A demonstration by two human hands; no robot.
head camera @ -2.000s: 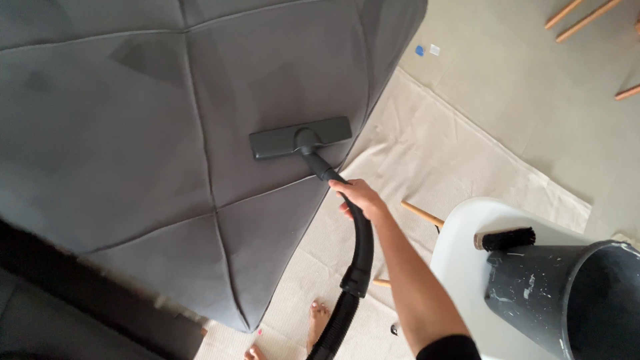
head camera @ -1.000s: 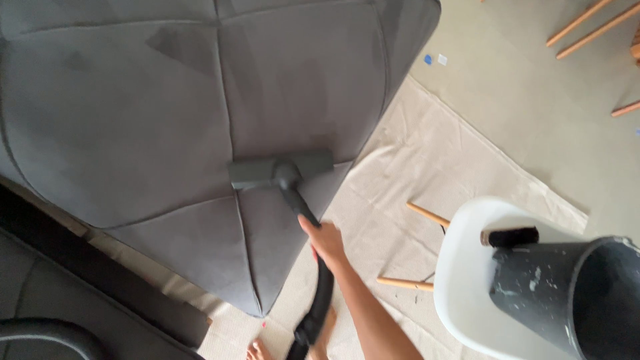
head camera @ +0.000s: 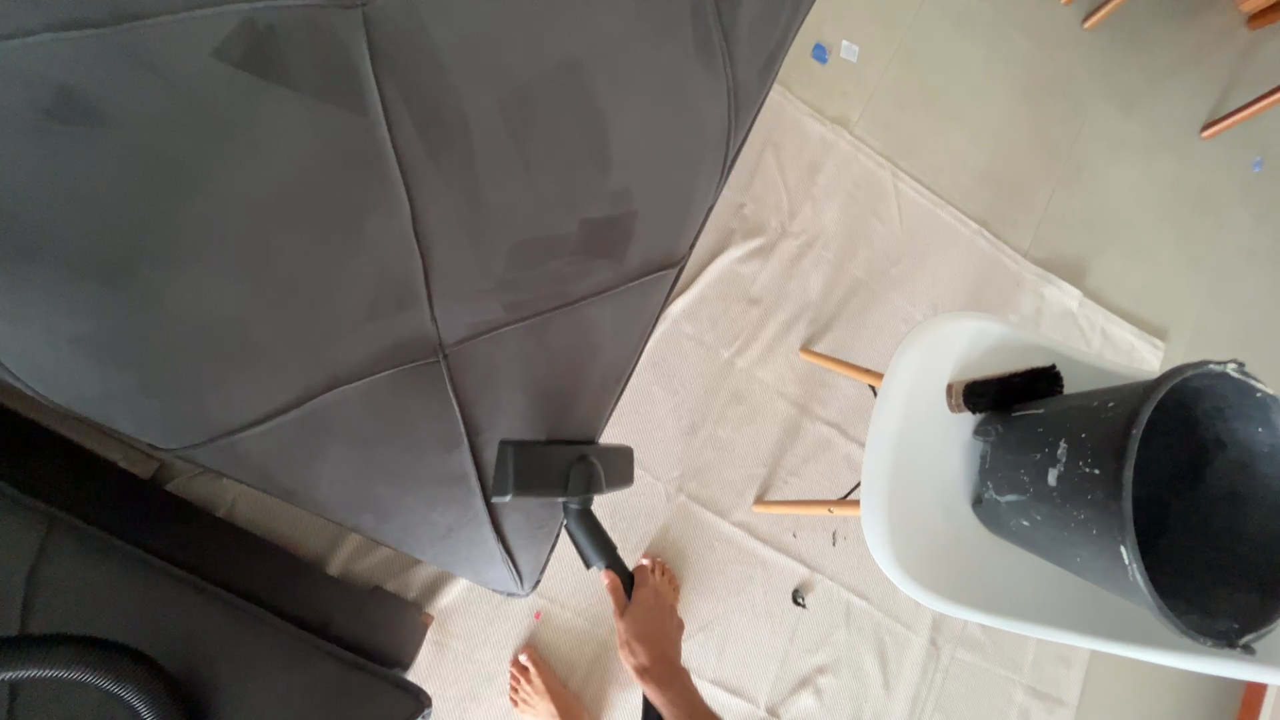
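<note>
My right hand is closed around the black tube of a vacuum cleaner, low in the view above my bare feet. The tube leads up to a wide, flat black vacuum floor nozzle. This nozzle lies across the pointed lower corner of a grey upholstered cushion, its right part reaching past the cushion's edge. Darker patches show on the cushion fabric, which is crossed by seams. My left hand is out of view.
A white chair on the right carries a paint-spotted black bucket and a black-bristled brush. A beige cloth covers the floor. Another grey upholstered piece and a ribbed black hose are at lower left.
My right hand and the nozzle have moved down the view, from the cushion's seamed middle to its lower corner.
</note>
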